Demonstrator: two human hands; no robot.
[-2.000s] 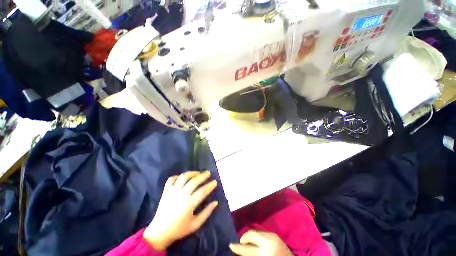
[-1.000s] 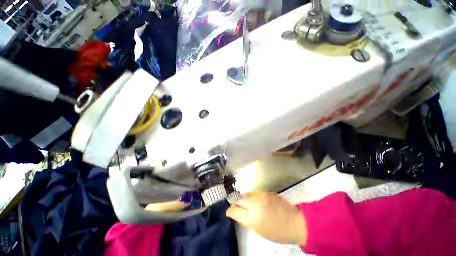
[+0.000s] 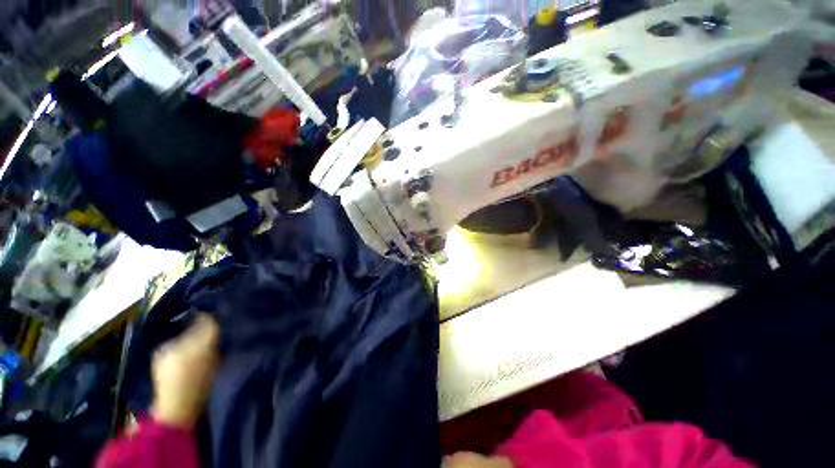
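A large dark navy garment piece [image 3: 311, 338] lies in loose folds left of the needle and hangs toward my lap. The white lockstitch machine [image 3: 494, 146] with red lettering stands behind it; its lit needle area [image 3: 434, 260] is at the cloth's upper right edge. My left hand [image 3: 186, 366] is blurred over the left part of the cloth; whether it grips the cloth cannot be told. My right hand [image 3: 476, 460] is mostly cut off by the bottom edge, beside the cloth's right edge; its fingers are hidden.
A glossy black bag or tray [image 3: 673, 251] lies right of the needle. The white table [image 3: 522, 334] has its front edge before my pink sleeve. Dark cloth [image 3: 732, 366] lies at the right. A crinkled clear plastic bag [image 3: 458, 55] is behind the arm. Dark garments [image 3: 146, 137] are piled at the back left.
My right hand has left the machine head and dropped to the bottom edge. My left hand has come out from behind the head to the left. The view has pulled back, showing more cloth.
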